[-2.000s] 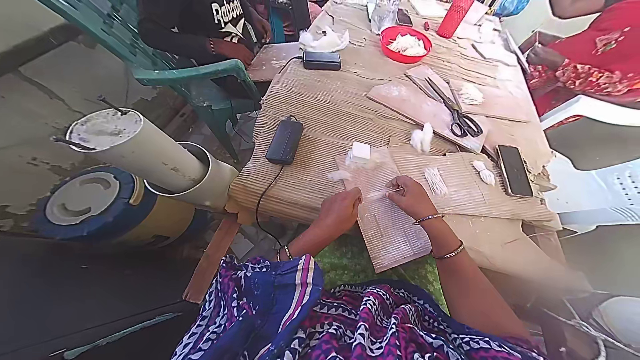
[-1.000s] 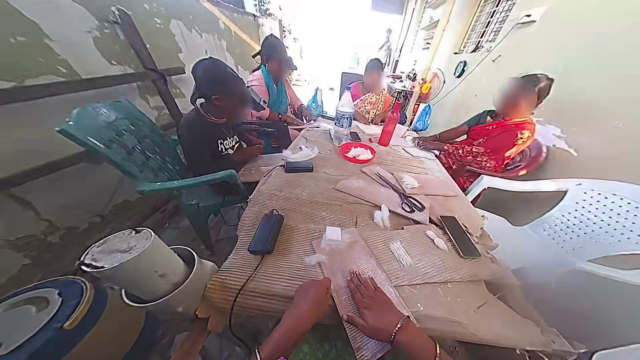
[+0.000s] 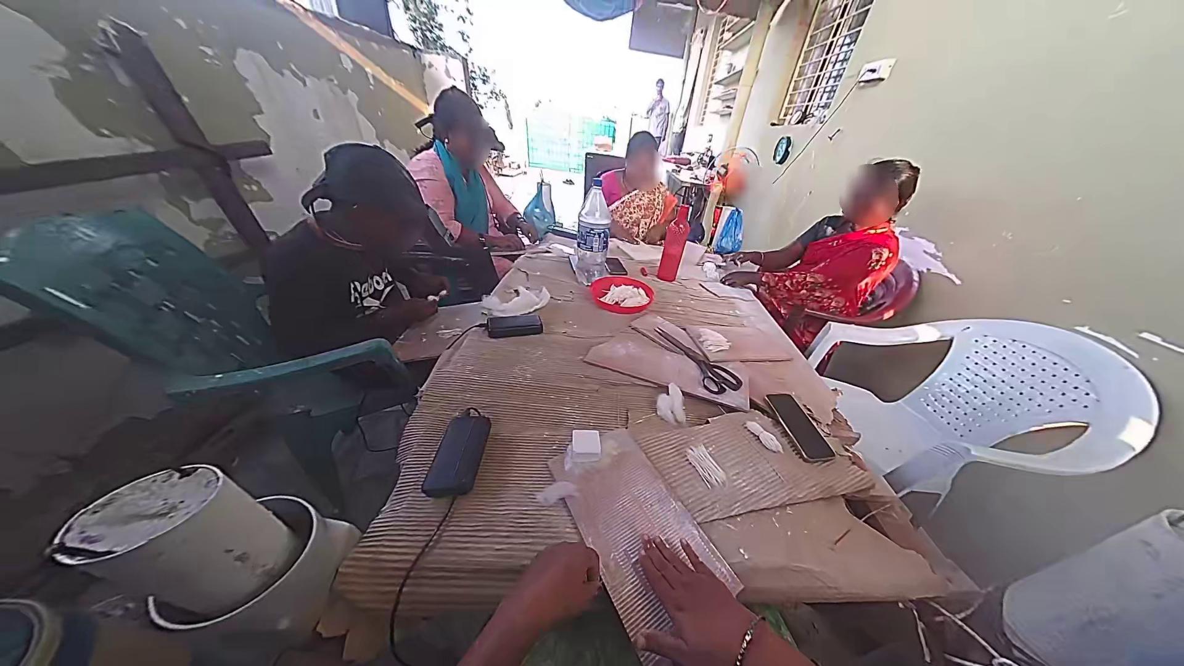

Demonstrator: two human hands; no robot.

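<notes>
My right hand (image 3: 689,597) lies palm down with spread fingers on a ribbed cardboard strip (image 3: 629,509); whether something thin is under the palm cannot be told. Beside the strip's left edge, my left hand (image 3: 560,583) is curled, and its fingertips are hidden from view. A small white block (image 3: 585,444) sits at the strip's far end, with a tuft of cotton (image 3: 556,492) at its left. Thin white cotton wicks (image 3: 707,466) lie on another cardboard piece to the right, near a second small bundle of wicks (image 3: 763,436).
A black power bank (image 3: 457,453) with a cable is at the left. Farther off are scissors (image 3: 712,372), a phone (image 3: 799,427), a red bowl of cotton pieces (image 3: 622,295), a plastic bottle (image 3: 593,236) and a red bottle (image 3: 675,245). Several people sit around the table; a white chair (image 3: 1008,398) stands right.
The view has tilted up from two seconds ago. My hands, then close together over the strip with fingers pinched, are now apart, and my right hand is flat on the strip.
</notes>
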